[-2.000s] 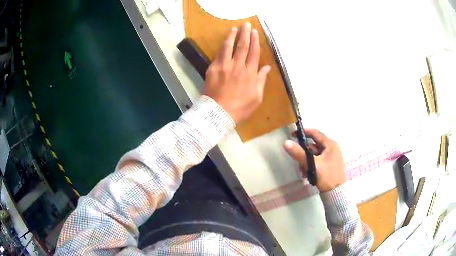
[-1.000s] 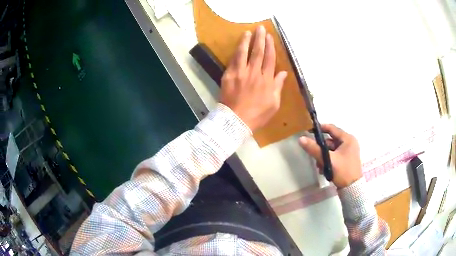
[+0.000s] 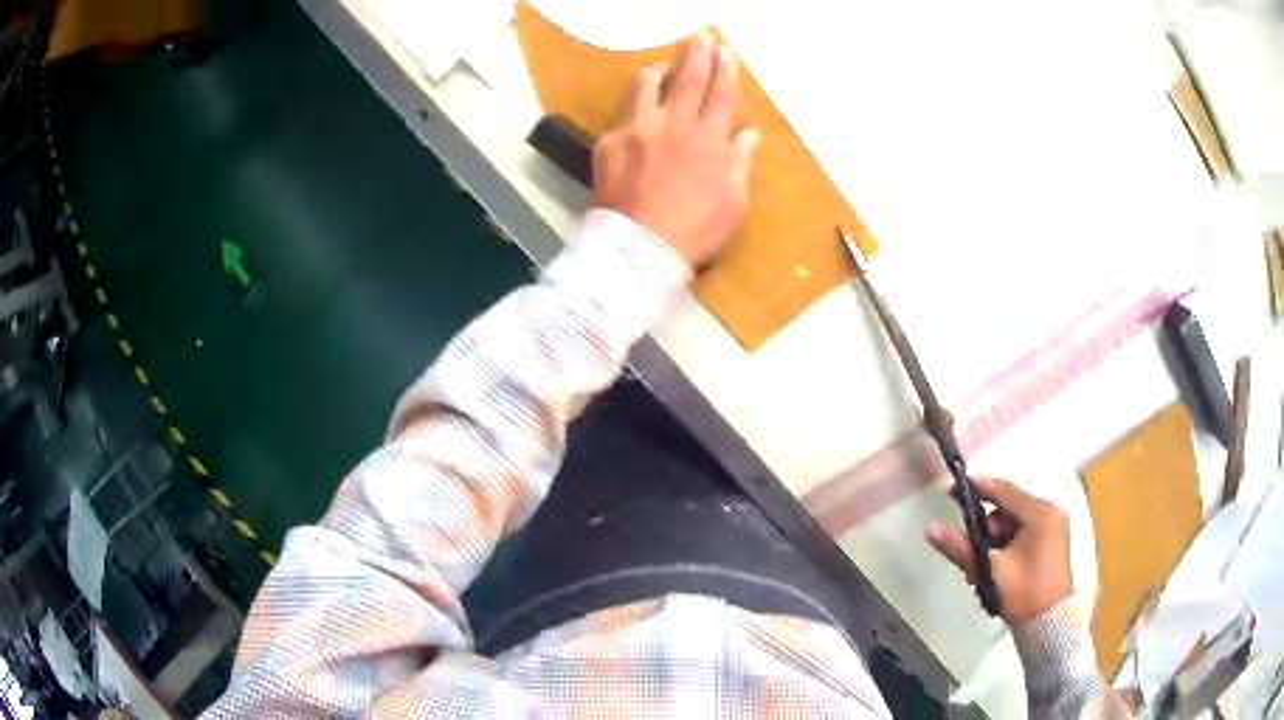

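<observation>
A tan-brown card pattern piece with a curved edge lies on white fabric on the table. My left hand lies on the card with its fingers near the top edge. A black bar weight sticks out from beneath or beside that hand. My right hand holds the tailor's shears by the black handles. The blades look closed or nearly closed, and their tip is at the card's lower right corner. The fabric's cut edge is hard to tell from the table.
A pink-red gridded ruler lies across the table. A second brown card, a black bar and a dark stick are at the right. White sheets lie lower right. The metal-trimmed table edge runs along the left.
The shears and my right hand have moved back from the card's long edge toward the lower right. My left hand stays on the card, its fingers now more bent. The view has shifted.
</observation>
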